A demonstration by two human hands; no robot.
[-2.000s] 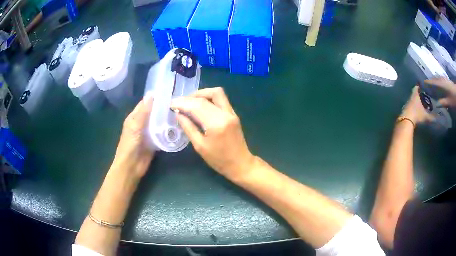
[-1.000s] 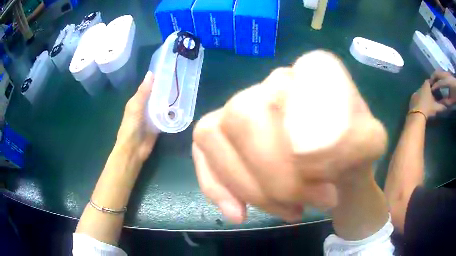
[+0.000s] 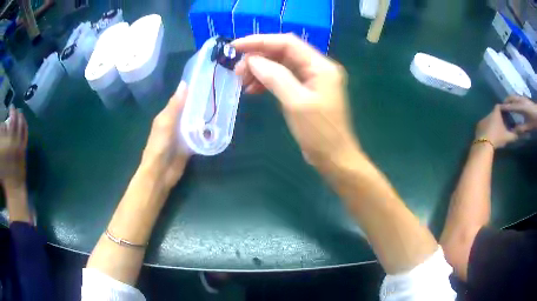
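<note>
A frosted clear oval tank (image 3: 197, 103) is held upright-tilted over the table, its open side towards me. A black module (image 3: 225, 54) with a pale round label sits at its far end. A thin reddish lead wire (image 3: 215, 94) runs from it towards a ring-shaped hole at the near end. My left hand (image 3: 165, 135) grips the tank from its left side. My right hand (image 3: 294, 82) is at the module, thumb and forefinger beside its label; whether the fingers grip it is hard to tell.
Blue cartons (image 3: 257, 19) stand beyond the tank. White-lidded units (image 3: 140, 50) and a module-bearing tank (image 3: 44, 82) stand at left. A white lid (image 3: 440, 73) lies at right. Another person's hands (image 3: 500, 123) work at the right edge; a hand (image 3: 13, 147) shows at the left edge.
My right hand has moved from the wire area, up close to the camera, then back to the module. My left hand still holds the tank. Another person's hand has appeared at left.
</note>
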